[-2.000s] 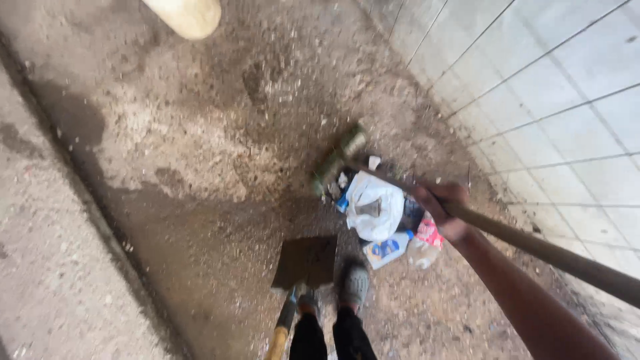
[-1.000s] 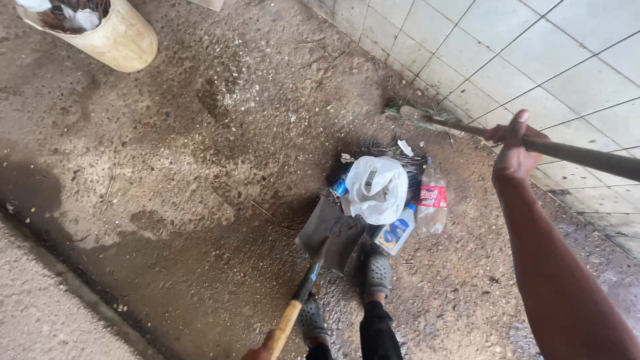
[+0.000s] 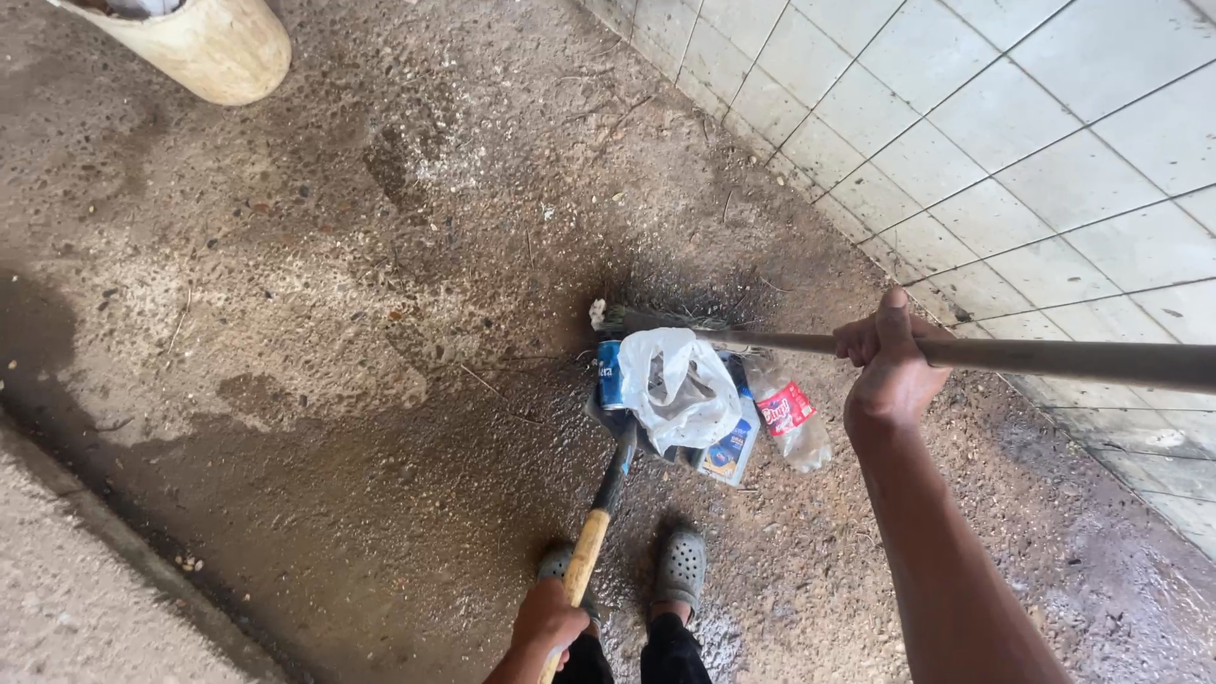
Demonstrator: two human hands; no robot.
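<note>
My left hand (image 3: 551, 619) grips the wooden handle of a shovel (image 3: 587, 551), whose blade lies mostly hidden under litter. My right hand (image 3: 891, 356) is closed round the long stick of a broom (image 3: 1064, 361); the broom's bristles (image 3: 655, 316) rest on the ground just beyond the litter. A white plastic bag (image 3: 679, 389) lies over the blade, with a blue can (image 3: 610, 375) at its left. On the right are a grey-white plastic container with a blue label (image 3: 731, 445) and a clear plastic bottle with a red label (image 3: 788, 413).
A cream bucket (image 3: 223, 47) with things in it stands at the upper left. A white tiled wall (image 3: 1016, 161) rises along the right. A raised concrete edge (image 3: 114, 560) runs along the lower left. My feet in grey clogs (image 3: 681, 568) stand just behind the litter on rough, partly wet ground.
The broom head has moved left from near the wall to the far side of the litter. The shovel blade, largely visible one second ago, now lies mostly beneath the bag and the can.
</note>
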